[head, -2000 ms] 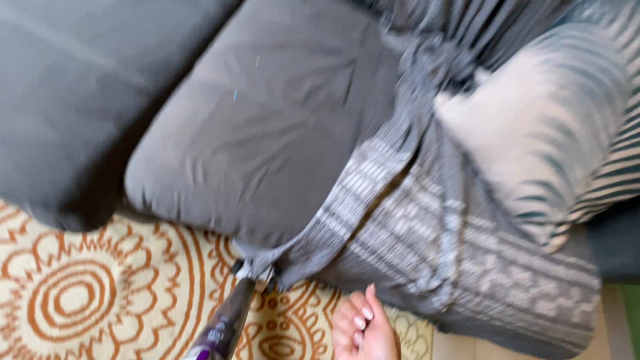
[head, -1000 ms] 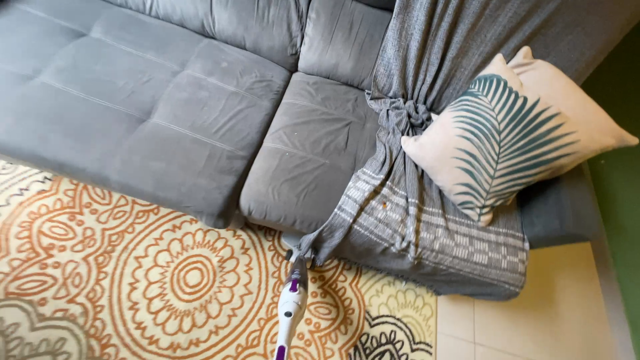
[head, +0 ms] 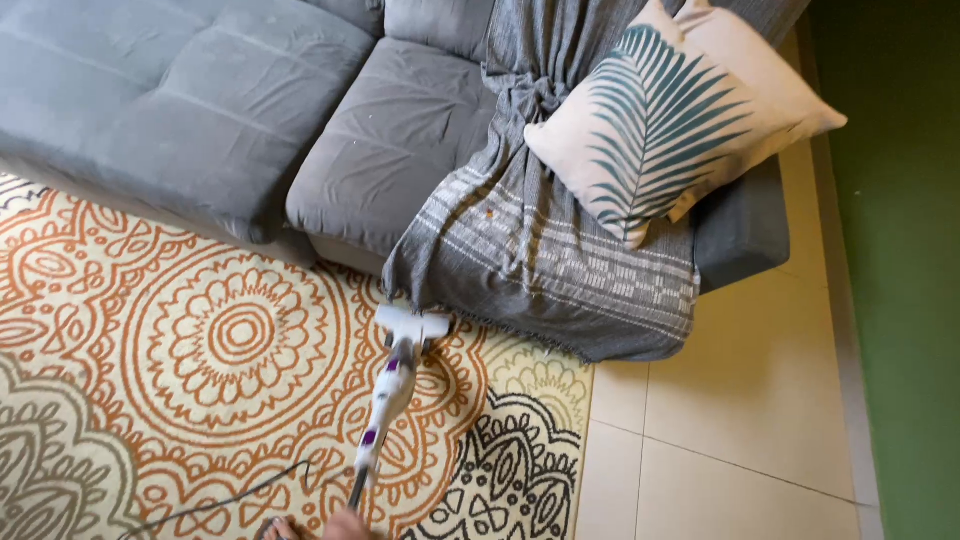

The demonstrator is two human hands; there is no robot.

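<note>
A white and purple stick vacuum cleaner (head: 390, 397) stands on the patterned rug, its dark lower tube running down to the bottom edge. Its wide white floor head (head: 412, 324) lies on the rug just before the fringed hem of the grey woven throw (head: 517, 225). My left hand (head: 346, 525), blurred and partly cut off, closes round the tube at the bottom edge. My right hand is out of the picture. Two cream cushions, the front one with a teal palm leaf print (head: 652, 135), rest on the throw at the sofa's right end.
A grey sofa (head: 225, 97) spans the upper left, its armrest (head: 742, 217) at the right. A dark cord (head: 225, 501) crosses the orange and black patterned rug (head: 240, 337). A foot (head: 279, 529) shows at the bottom. Pale floor tiles (head: 720, 390) adjoin a green wall (head: 892, 225).
The vacuum's floor head, at the sofa's front edge under the throw's corner before, is now out on the rug. My right hand, seen empty two seconds ago, has left the view.
</note>
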